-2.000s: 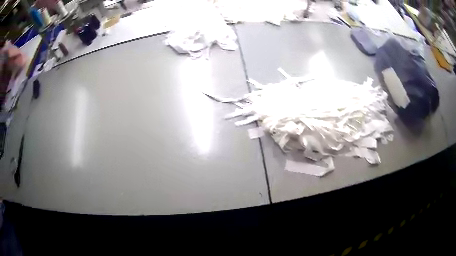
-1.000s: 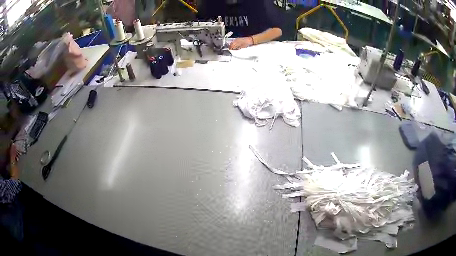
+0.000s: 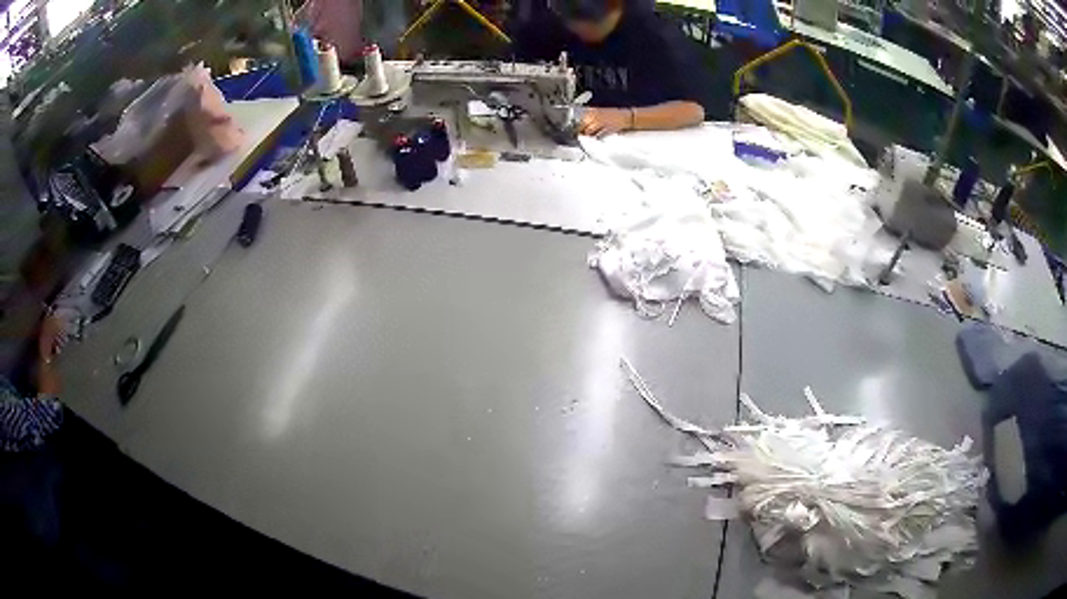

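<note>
Neither of my hands is in the picture. A large grey table (image 3: 445, 386) lies in front of me. A tangled heap of white fabric strips (image 3: 860, 497) lies at its near right, with one thin strip trailing off to the left. A blue wrapped bundle (image 3: 1035, 462) with a white label stands at the right edge, cut off by the picture's rim. Long dark shears (image 3: 152, 357) lie at the left side, beside a thin grey ring (image 3: 126, 351).
Behind the table, a person (image 3: 638, 70) sits at a sewing machine (image 3: 497, 88) with white cloth (image 3: 749, 211). Thread cones (image 3: 374, 73) stand left of it. A calculator (image 3: 116, 275) and papers lie at the left, near another person's striped sleeve (image 3: 26, 415).
The view has lifted and swung left. The sewing machine and the seated person have come into view, and the strips and the bundle now sit lower and further right in the picture.
</note>
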